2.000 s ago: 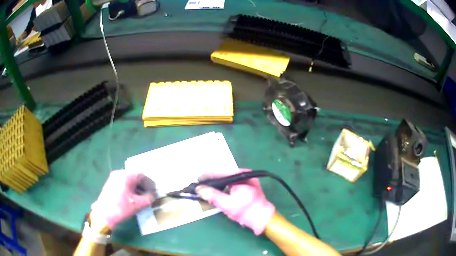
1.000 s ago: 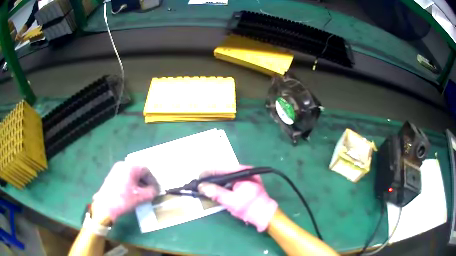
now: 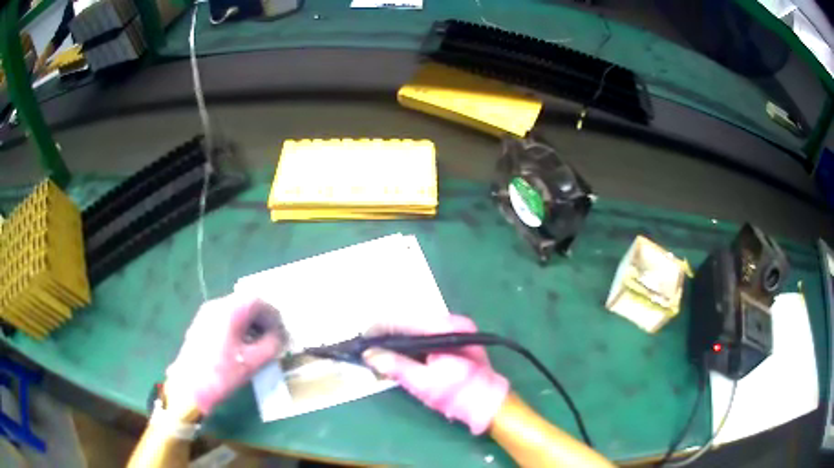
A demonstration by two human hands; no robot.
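The white fixture (image 3: pixel 357 283) lies flat on the green mat, with a brownish-grey window at its near edge. My right hand (image 3: pixel 445 370), in a pink glove, is shut on the black soldering iron (image 3: pixel 402 343), its tip pointing left over the fixture's near part. My left hand (image 3: pixel 229 352), in a pink glove, is at the fixture's left edge with fingers pinched near the tip. The solder wire (image 3: pixel 200 247) hangs from above down to my left hand. The wire's end and the exact tip contact are blurred.
A yellow panel pile (image 3: pixel 355 178) lies beyond the fixture. Upright yellow panels (image 3: pixel 41 260) and a black rack (image 3: pixel 151 210) stand left. The fan (image 3: pixel 546 199), small cream box (image 3: pixel 647 285) and black station (image 3: pixel 732 306) are right. Another rack (image 3: pixel 539 69) lies beyond the belt.
The view has shifted slightly. My left hand has shifted slightly at the fixture's left edge, and the solder wire hangs differently. My right hand keeps its hold on the iron.
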